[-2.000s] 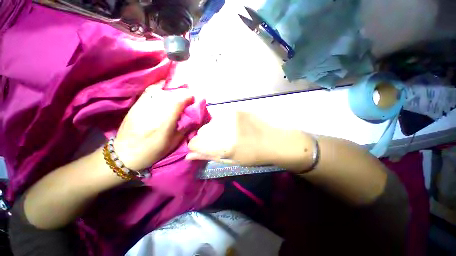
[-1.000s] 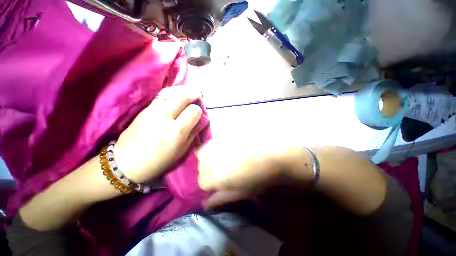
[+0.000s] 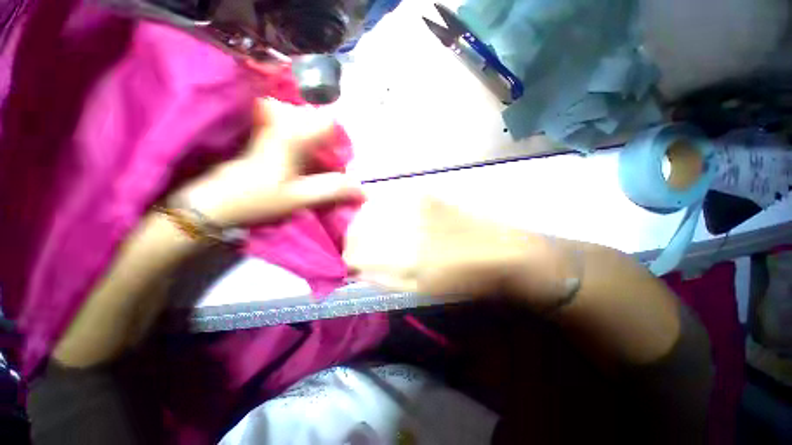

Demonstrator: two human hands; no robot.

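Note:
The magenta fabric (image 3: pixel 122 122) lies in large loose folds left of the needle area, and a narrow part of it runs between my hands. My left hand (image 3: pixel 278 165) is blurred; it lies on the fabric just below the grey cylinder (image 3: pixel 317 78), its thumb and fingers around the fabric edge. My right hand (image 3: pixel 417 243) is also blurred and closes on the lower end of the same fabric near the table's front edge. Its fingertips are hard to make out. The needle is not visible.
Thread snips (image 3: pixel 476 54) lie beside a heap of light-blue pieces (image 3: pixel 582 78). A light-blue tape roll (image 3: pixel 664 169) with a hanging tail stands near a printed paper (image 3: pixel 754 169) at right. The white table (image 3: pixel 504 195) has a measuring strip along its front edge. More magenta fabric hangs below.
My left hand has moved up toward the grey cylinder with its fingers more spread, and the fabric beside it is lifted and shifted. My right hand has moved up slightly. The table's front strip shows again.

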